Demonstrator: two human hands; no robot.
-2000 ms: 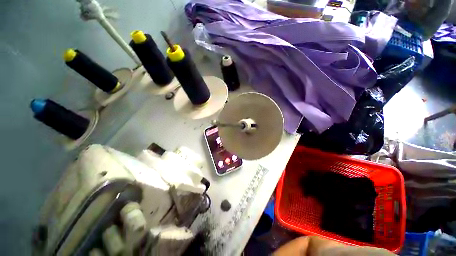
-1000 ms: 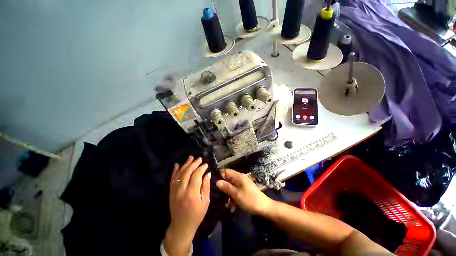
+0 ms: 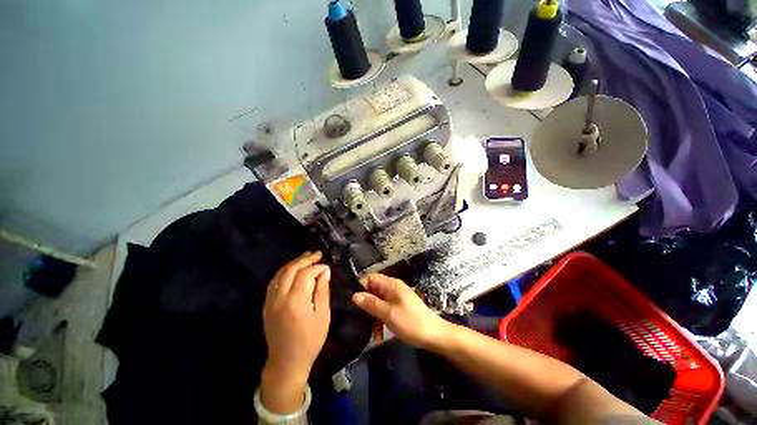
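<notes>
Black fabric (image 3: 191,307) lies in a large heap left of and below the cream-grey overlock machine (image 3: 382,141). My left hand (image 3: 297,311) rests on the fabric with its fingers pointing to the presser foot area (image 3: 336,245). My right hand (image 3: 397,309) is at the machine's front, with thumb and forefinger pinched together at the fabric's edge. The part between the fingertips is too dark and small to make out fully.
A smartphone (image 3: 505,169) with a lit screen lies right of the machine, near a round spool disc (image 3: 588,142). Thread cones (image 3: 347,41) stand behind. Lint (image 3: 444,278) clings at the table edge. A red basket (image 3: 573,274) holds black pieces. Purple fabric (image 3: 656,108) lies upper right.
The view has swung from the cones and basket down to the machine, bringing both hands in. Since one second ago, my left hand has shifted slightly left, away from my right hand.
</notes>
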